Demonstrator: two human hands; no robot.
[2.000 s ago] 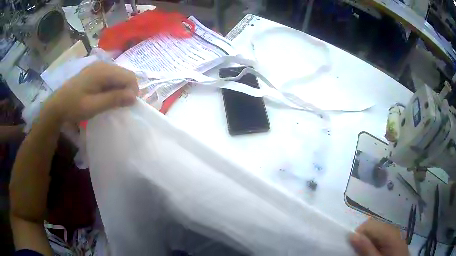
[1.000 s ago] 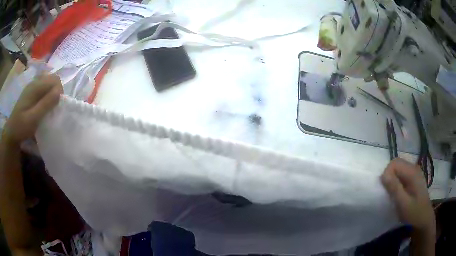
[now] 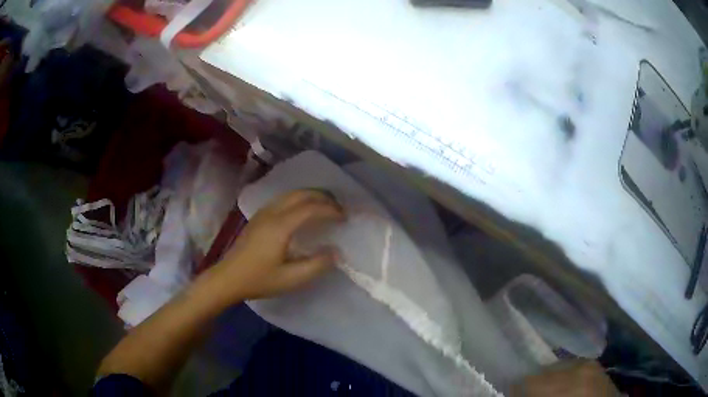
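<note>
The white fabric piece (image 3: 365,310) lies across my lap, below the table's front edge. Its ruffled, gathered edge (image 3: 423,322) runs diagonally from my left hand towards the lower right. My left hand (image 3: 299,244) is on the fabric, with its thumb and fingers gripping a fold near the upper end of that edge. My right hand (image 3: 567,380) is at the bottom edge of the picture, partly cut off and blurred, against the lower right part of the fabric. Its fingers are hidden.
The white table (image 3: 435,101) with ruler markings spans the upper right. The machine bed plate (image 3: 660,147) is at right, with dark snips (image 3: 696,264) beside it. A red tray rim (image 3: 194,35) is at upper left. White ribbons (image 3: 109,236) and cloth lie at left.
The view has turned down to my lap. The fabric, earlier stretched wide between both hands over the table's front, now lies lower and folded, with my hands closer together.
</note>
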